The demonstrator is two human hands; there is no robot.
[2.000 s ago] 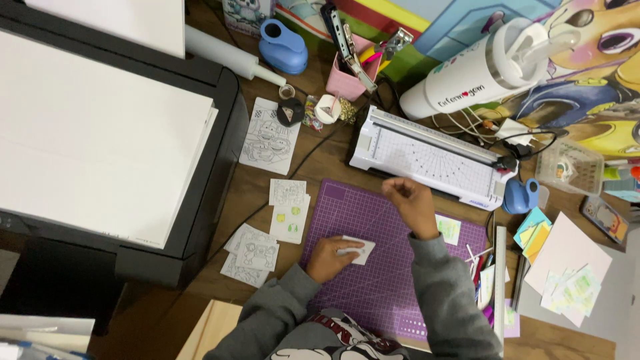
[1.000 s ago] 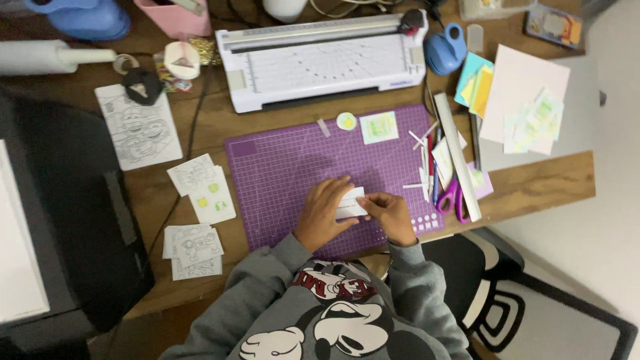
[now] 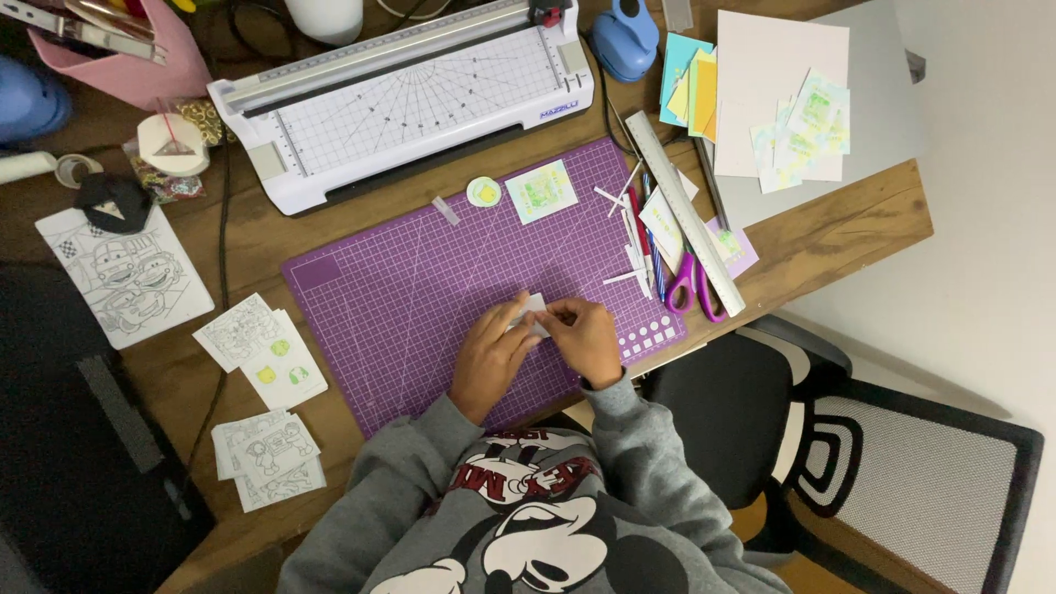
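Observation:
Over the lower part of the purple cutting mat point(image 3: 396, 313), my left hand point(image 3: 492, 351) holds a small white piece of paper point(image 3: 536, 304) against the mat. The thumb and forefinger of my right hand point(image 3: 584, 334) pinch its right edge, and fingers cover part of it. Farther up the mat are a round sticker point(image 3: 483, 192), a printed card with green shapes point(image 3: 542, 191) and a narrow clear strip point(image 3: 445, 210). White paper strips point(image 3: 635, 239), pens, purple-handled scissors point(image 3: 683, 285) and a ruler point(image 3: 685, 214) lie by the mat's right edge.
A white paper trimmer point(image 3: 412, 99) stands behind the mat. Line-drawing cards point(image 3: 268, 454) and a larger drawing sheet point(image 3: 124, 272) are at left, near a black printer point(image 3: 74, 429). A blue paper punch point(image 3: 624, 41) and colored papers point(image 3: 780, 91) sit at upper right. An office chair point(image 3: 916, 462) stands at lower right.
The view has shifted strongly since the first frame. My right hand, raised apart from the left two seconds ago, has come down to the small white paper. Both hands stay on it.

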